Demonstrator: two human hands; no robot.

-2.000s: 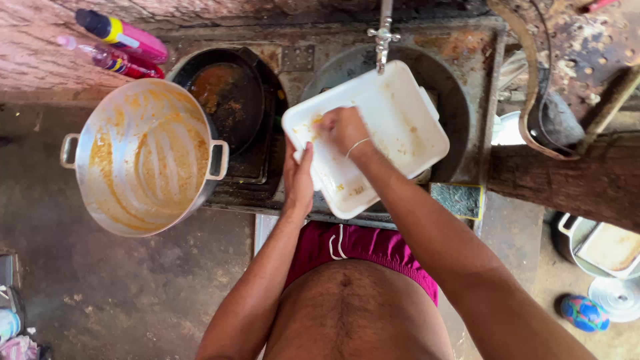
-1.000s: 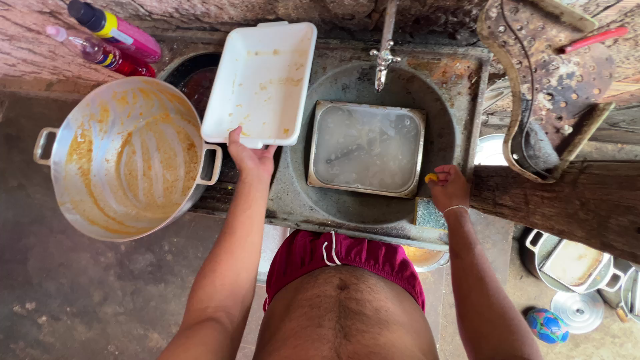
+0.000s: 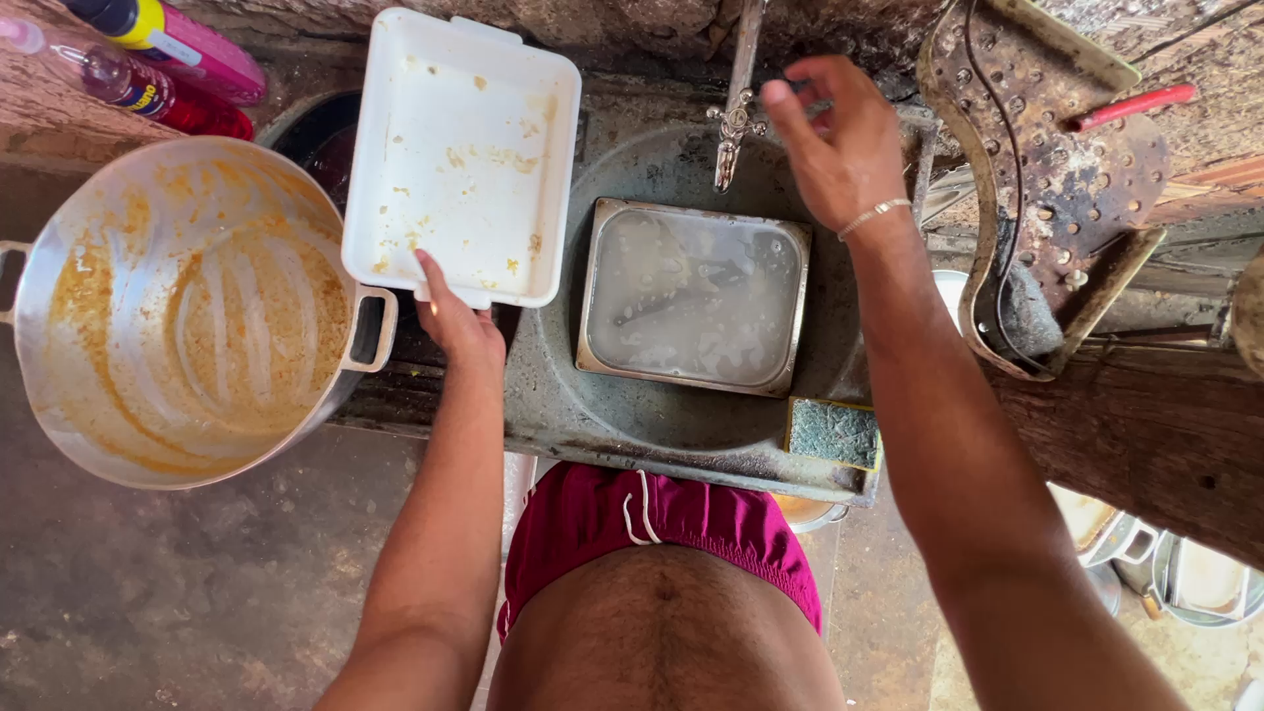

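My left hand [image 3: 461, 321] grips the near edge of a white plastic tray [image 3: 464, 168] with food residue in it, tilted up left of the sink basin. My right hand [image 3: 839, 133] is raised just right of the metal faucet [image 3: 733, 128], fingers apart, nothing seen in it. Below the faucet, a rectangular metal pan [image 3: 696, 296] full of cloudy water sits in the round sink basin [image 3: 642, 420]. A scouring sponge [image 3: 833, 433] lies on the sink's near right rim. At the left, a large aluminium pot [image 3: 188, 316] is smeared with orange residue.
A black pan [image 3: 316, 133] lies partly hidden behind the white tray. Two bottles of pink and red liquid [image 3: 168, 94] stand by the wall. At the right are a perforated rusty metal plate [image 3: 1066, 148], a red-handled tool [image 3: 1133, 107] and a wooden beam [image 3: 1136, 434]; more pans lie below.
The white tray has moved left from over the basin, showing the metal pan of water. My right hand has left the tray and, since one second ago, risen from the sink's right side toward the faucet.
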